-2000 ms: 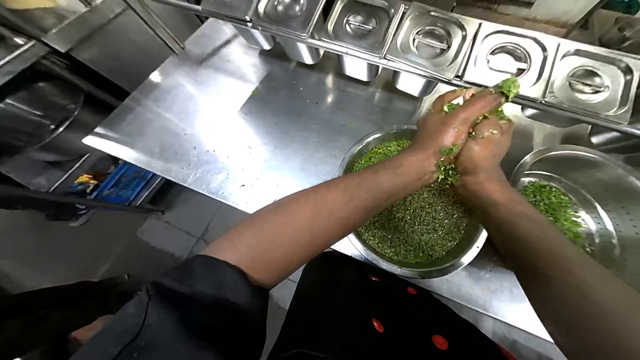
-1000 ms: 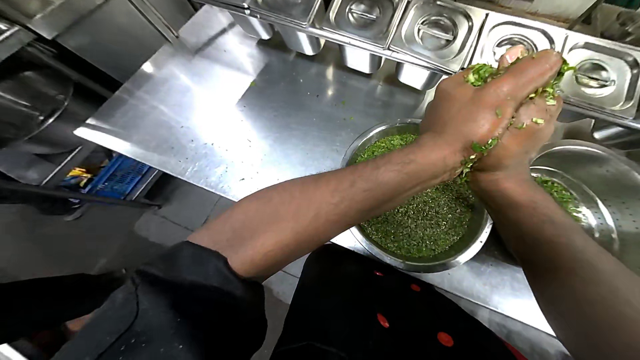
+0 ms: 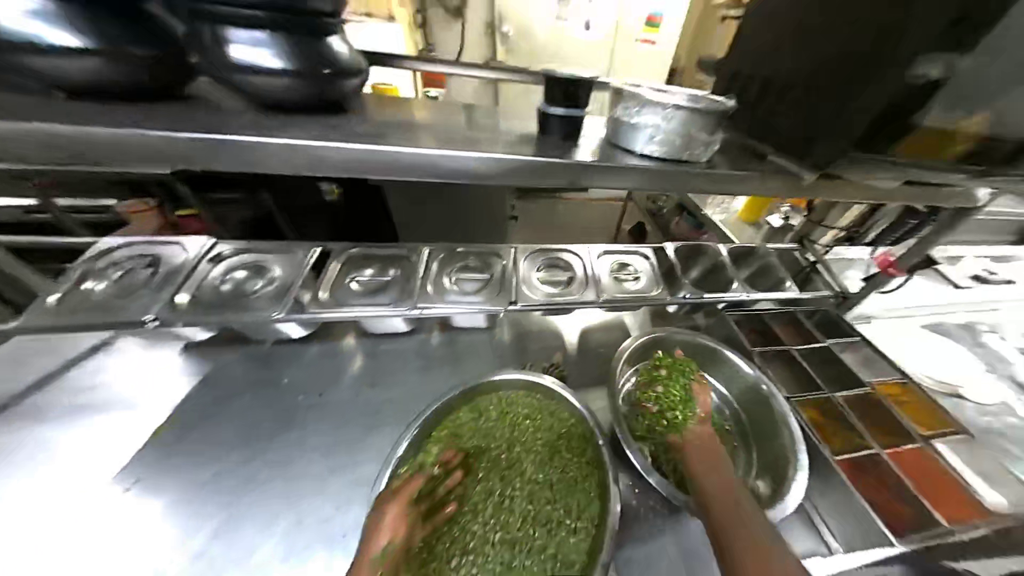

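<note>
A large round steel bowl (image 3: 610,496) stands on the steel counter, full of finely chopped green herbs (image 3: 520,472) that look wet. My left hand (image 3: 416,504) is over the left side of these herbs, fingers spread, holding nothing, with green bits on it. To the right, a second steel bowl (image 3: 780,448) holds a smaller heap of chopped herbs. Inside it my right hand (image 3: 692,404) has a clump of chopped greens (image 3: 666,392) against its palm and fingers; part of the hand is hidden by the clump.
Lidded steel containers (image 3: 370,278) line the counter's back edge, with open ones at the right end. A steel shelf (image 3: 448,156) above bears dark pots (image 3: 280,60) and a foil-covered round container (image 3: 668,120). Divided trays of coloured sauces or spices (image 3: 884,424) lie right of the bowls.
My hands were pressed together around chopped greens above the bowls; now they are apart, the left over the full bowl, the right in the other bowl with greens. The view has tilted up strongly.
</note>
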